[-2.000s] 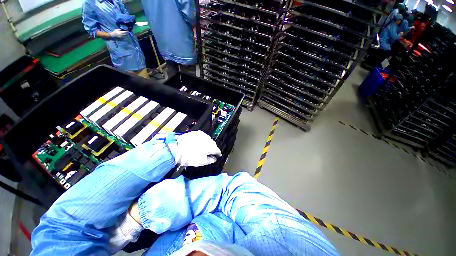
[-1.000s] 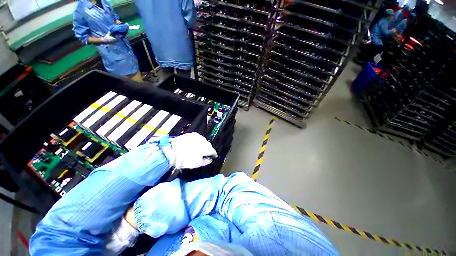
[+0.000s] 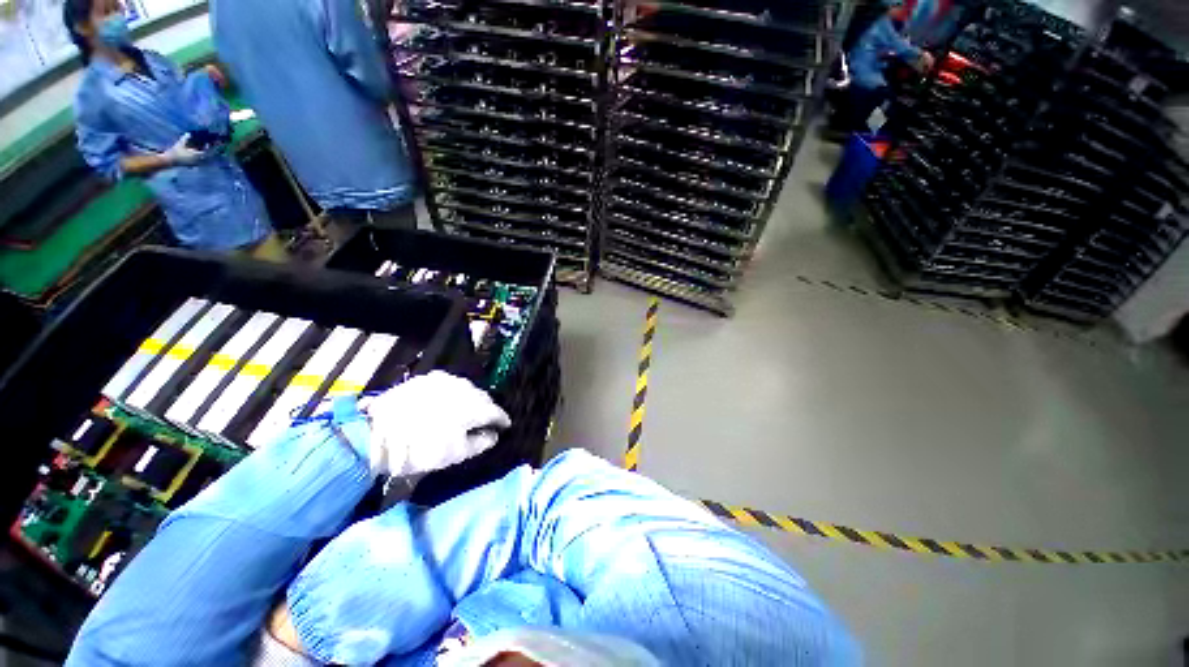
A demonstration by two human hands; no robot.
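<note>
A large black tote (image 3: 81, 289) stands at the left with green circuit boards (image 3: 127, 470) and a row of white blocks with yellow stripes (image 3: 244, 370) inside. My left hand (image 3: 433, 425), in a white glove, lies at the tote's near right corner; its fingers look bunched together, and whether they grip the rim is hidden. My forearms cross in blue sleeves. My right hand (image 3: 280, 649) is mostly cut off by the bottom edge at lower left, with only wrist and a bit of glove showing; its fingers are hidden.
A second black tote (image 3: 541, 270) with boards stands behind. Rack trolleys (image 3: 602, 156) stand beyond, with more racks (image 3: 1004, 170) at right. Two people in blue smocks (image 3: 176, 143) are at upper left, another (image 3: 880, 59) at upper right by a blue bin (image 3: 854, 170). Yellow-black tape (image 3: 887, 538) crosses the floor.
The view has turned right, so totes, racks and people sit further left. My right hand has slipped mostly out of the bottom edge. My left hand stays at the tote's corner.
</note>
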